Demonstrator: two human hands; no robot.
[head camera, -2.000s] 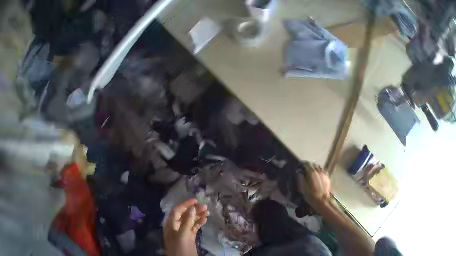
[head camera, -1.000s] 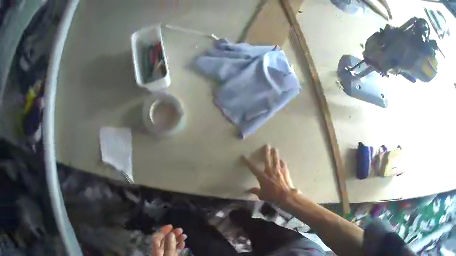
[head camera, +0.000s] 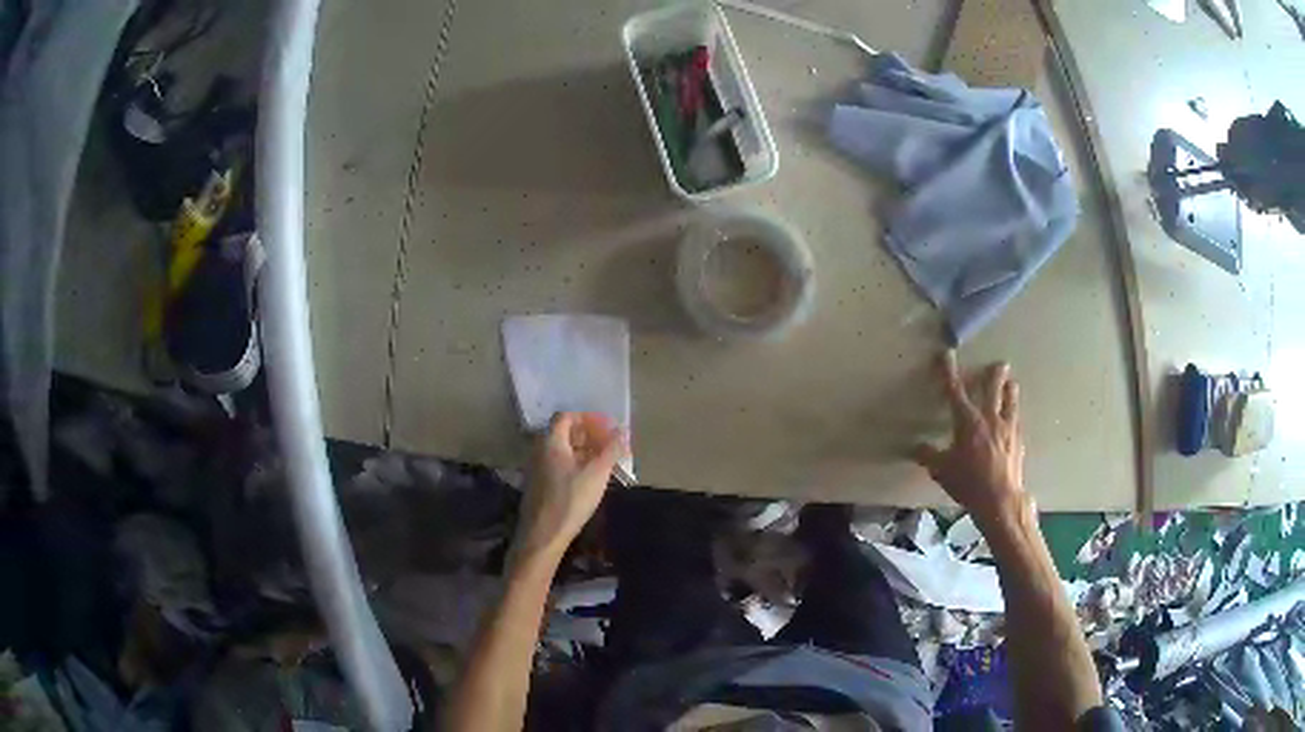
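Note:
A white square piece (head camera: 570, 369), paper or fabric, lies near the table's front edge. My left hand (head camera: 580, 465) has its fingertips closed on the lower edge of this piece. My right hand (head camera: 985, 443) is open, fingers spread, palm down on the table. Its index fingertip is at the lower corner of the crumpled blue-grey cloth (head camera: 988, 186); I cannot tell if they touch. A whitish tape roll (head camera: 690, 275) lies between the white piece and the cloth.
A white plastic box (head camera: 764, 160) with red and dark items stands behind the tape roll. A long pale roll (head camera: 294, 286) crosses the table at left. A wooden strip (head camera: 1121, 258), a cutting machine (head camera: 1199, 200) and a blue and beige block (head camera: 1224, 412) are at right. The pale table (head camera: 802, 415) has scraps below it.
My view has turned over the table. My left hand has come up from beside the table onto the white piece. My right hand stays on the table near the cloth, now closer to its corner.

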